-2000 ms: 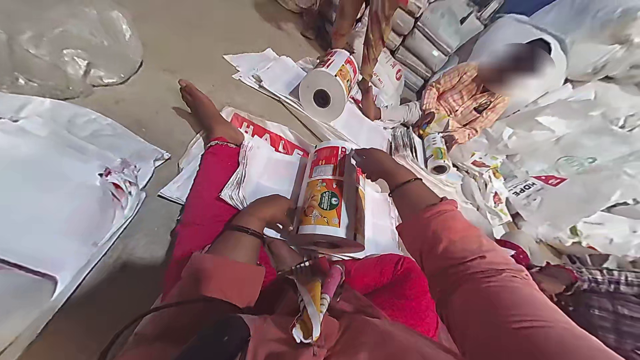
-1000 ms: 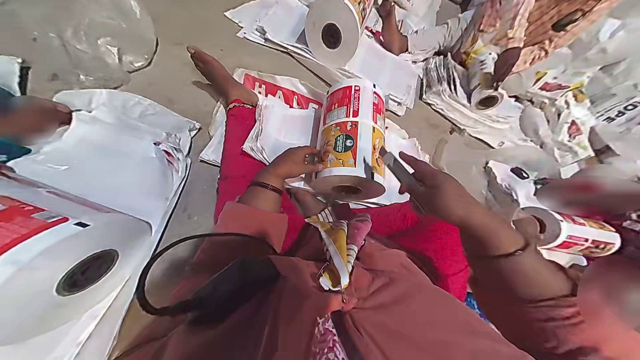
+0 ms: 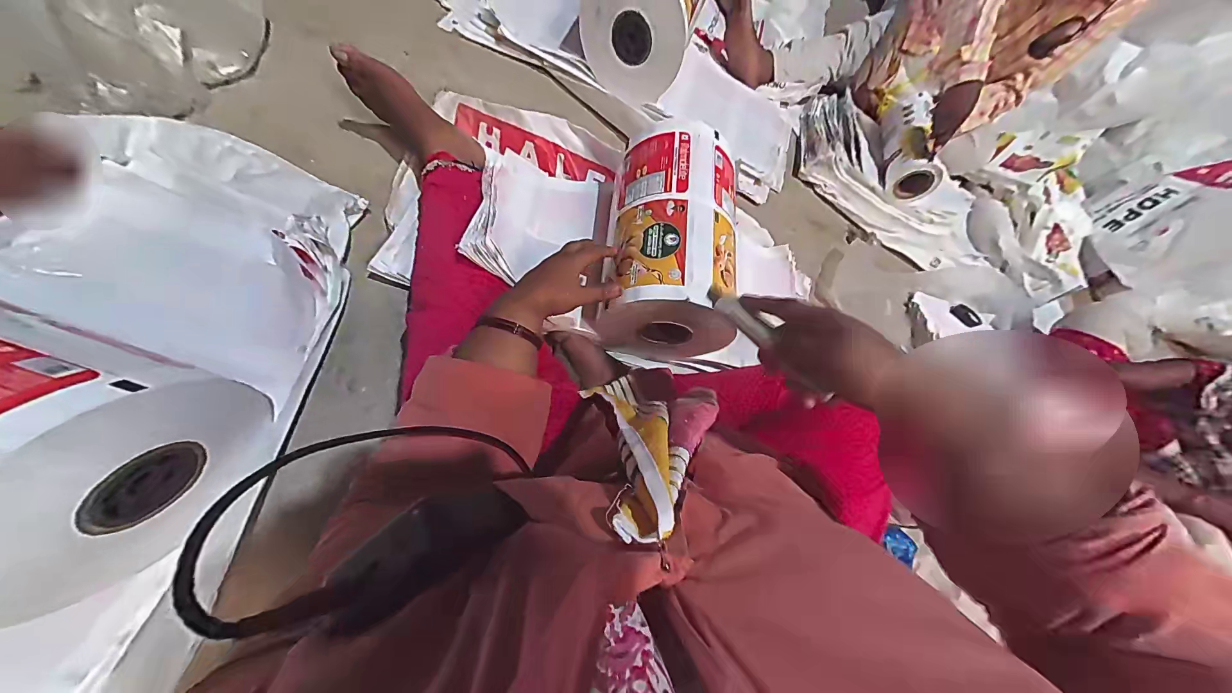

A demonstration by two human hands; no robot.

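Note:
A roll of printed packaging film (image 3: 664, 226), red, white and yellow, stands tilted between my legs, its cardboard core showing at the near end. My left hand (image 3: 568, 284) rests on the roll's left side with its fingers spread. Beside the roll's lower right edge, my right hand (image 3: 818, 342) holds a flat, narrow, light-coloured tool (image 3: 746, 320); its exact kind is unclear. White sheets (image 3: 539, 207) in a stack lie under and behind the roll. A yellow and white cloth strip (image 3: 647, 462) hangs at my lap.
A large white film roll (image 3: 144, 481) lies at the left on white sheeting (image 3: 212, 241). Another roll (image 3: 630, 48) is at the top. A person's hand (image 3: 38, 168) shows at the left edge. Across from me, a person in patterned clothing (image 3: 1011, 48) sits beside a smaller roll (image 3: 910, 173).
The roll between my legs is more upright than two seconds ago. My right hand has moved from its upper right side to near its lower edge. The view has shifted.

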